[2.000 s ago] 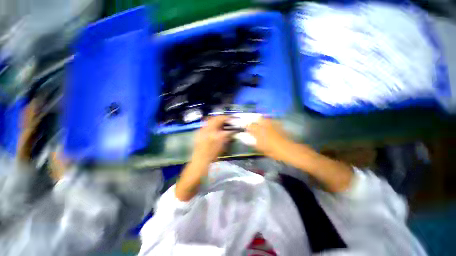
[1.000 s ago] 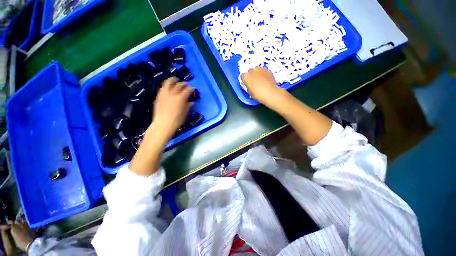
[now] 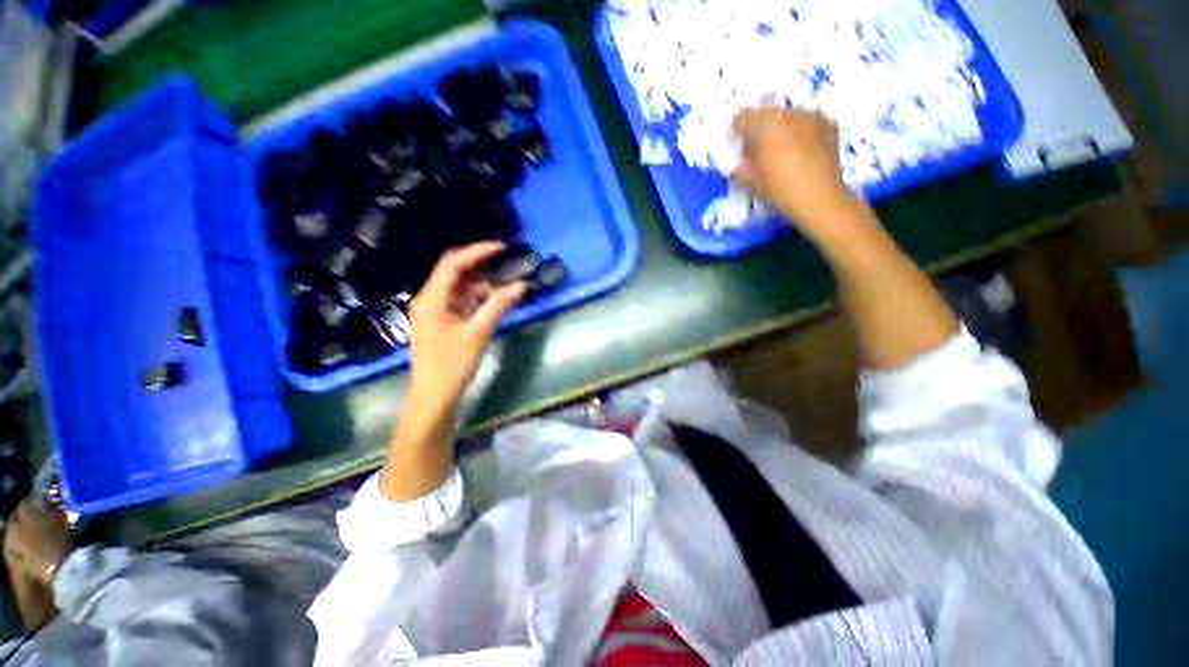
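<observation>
My left hand [image 3: 456, 313] is at the front right part of the shallow blue tray [image 3: 610, 254] of black housings, with a black housing [image 3: 511, 266] between thumb and fingers. More black housings [image 3: 391, 196] are heaped in that tray. My right hand [image 3: 790, 159] is over the white inserts [image 3: 900, 78] in the right blue tray [image 3: 1012, 120], palm down with fingertips among the pieces. Whether its fingers hold an insert is hidden and blurred.
A deep blue bin [image 3: 117, 287] on the left holds two black pieces [image 3: 163, 377]. A white sheet with a dark clip [image 3: 1069, 154] lies right of the insert tray. Another person's hand [image 3: 37, 537] shows at the lower left edge. The green bench edge runs before me.
My left hand has moved from over the heap to the tray's front side and now holds a housing. My right hand has moved farther into the white inserts. The camera view has shifted.
</observation>
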